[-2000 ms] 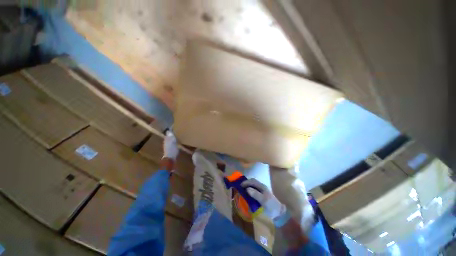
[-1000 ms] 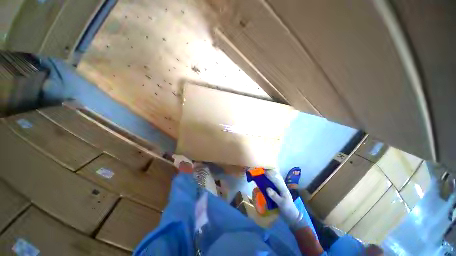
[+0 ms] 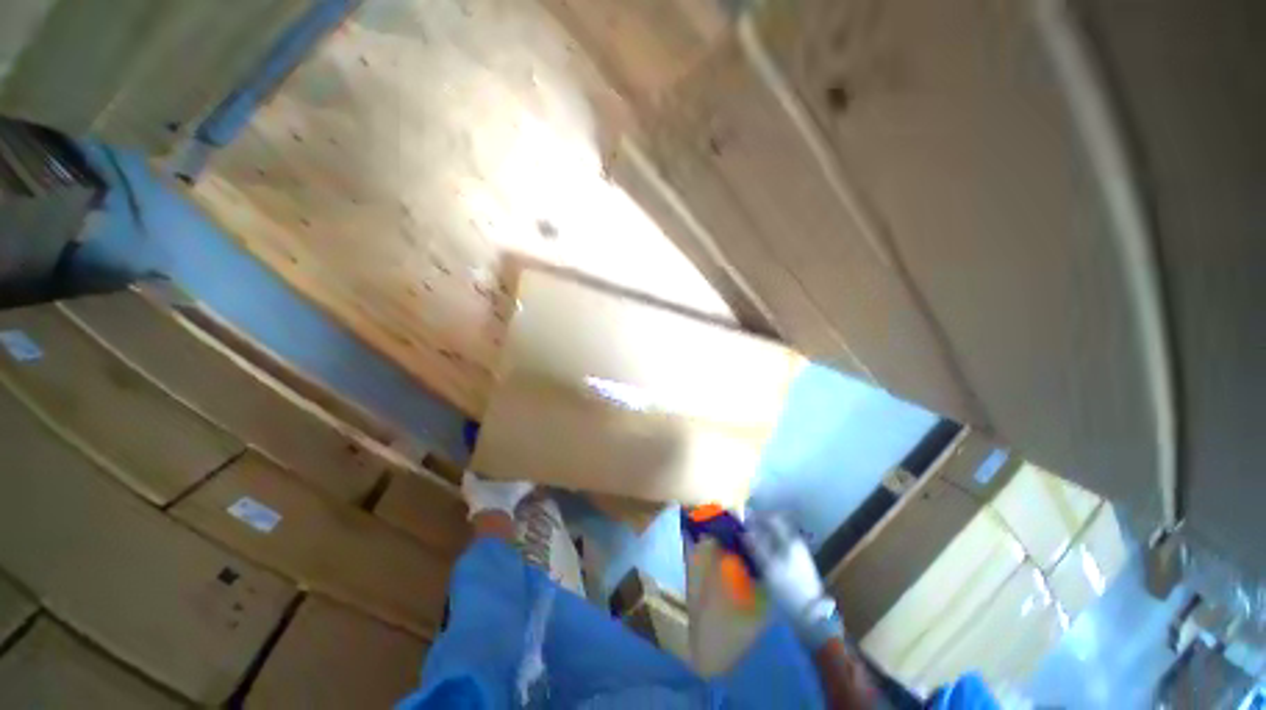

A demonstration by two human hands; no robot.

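A large brown carton (image 3: 632,388), with a shiny strip on its top, lies partly on the wooden pallet (image 3: 403,153). My left hand (image 3: 496,495), in a white glove, is at the carton's near left corner; whether it grips the carton cannot be told. My right hand (image 3: 791,566), gloved and blurred, is around the dark blue and orange tape gun (image 3: 725,534), just below the carton's near right corner.
Stacked cartons (image 3: 153,458) with white labels stand on the left. Large cartons (image 3: 958,180) rise close on the right. Wrapped cartons (image 3: 1000,555) are at the lower right. Blue-grey floor (image 3: 840,441) shows between the stacks.
The view has shifted. The carton appears lower in the picture, with more bare pallet showing beyond it than at first. My right hand has stayed on the tape gun, which is now partly hidden.
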